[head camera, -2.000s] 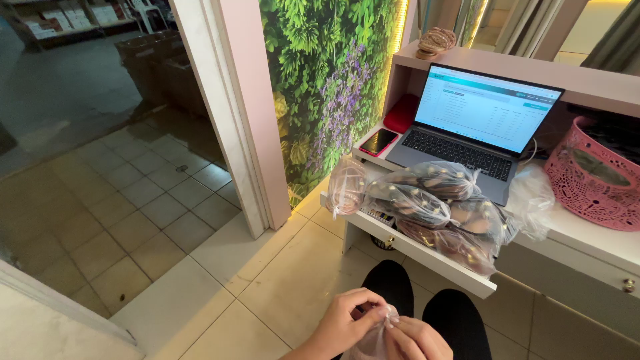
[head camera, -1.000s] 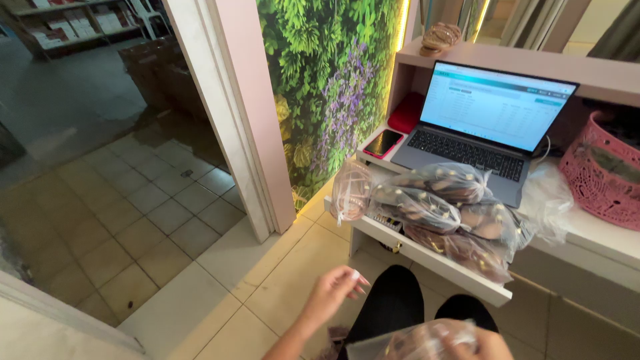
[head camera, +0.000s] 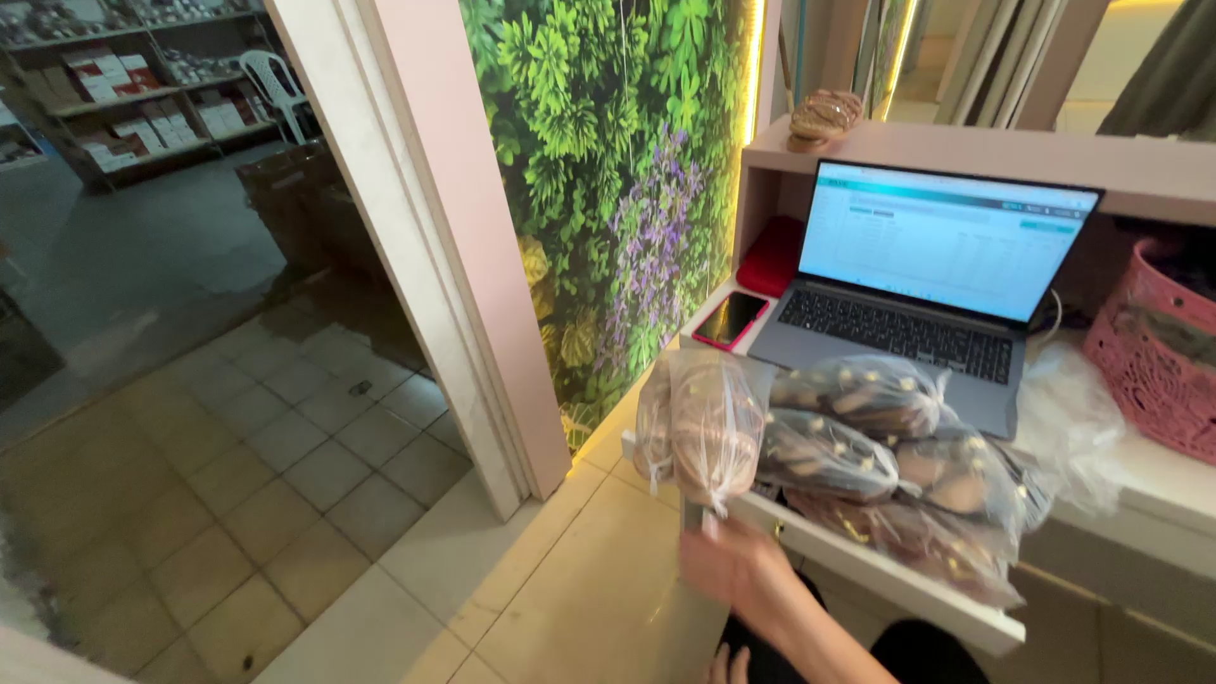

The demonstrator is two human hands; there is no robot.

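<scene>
My right hand [head camera: 731, 565], motion-blurred, is at the knotted tail of a translucent plastic bag [head camera: 717, 437] with light brown contents, its fingers closed on the tail. This bag lies against a similar bag [head camera: 654, 427] at the left end of an open white drawer [head camera: 893, 579]. Several knotted bags of dark, gold-dotted items, including one bag [head camera: 826, 456], are piled beside them on the drawer. Of my left hand [head camera: 728, 667], only fingertips show at the bottom edge, and its grip is hidden.
An open laptop [head camera: 940, 256] stands behind the bags, with a phone [head camera: 731, 320] and a red case [head camera: 771, 256] at its left. Crumpled clear plastic [head camera: 1069, 427] and a pink openwork basket [head camera: 1159, 351] are at right. A door frame [head camera: 456, 247] rises at left.
The filled bag, low over my lap one second ago, is now at the drawer's left end beside the similar bag. My right hand has moved up and forward with it; my left hand has dropped low.
</scene>
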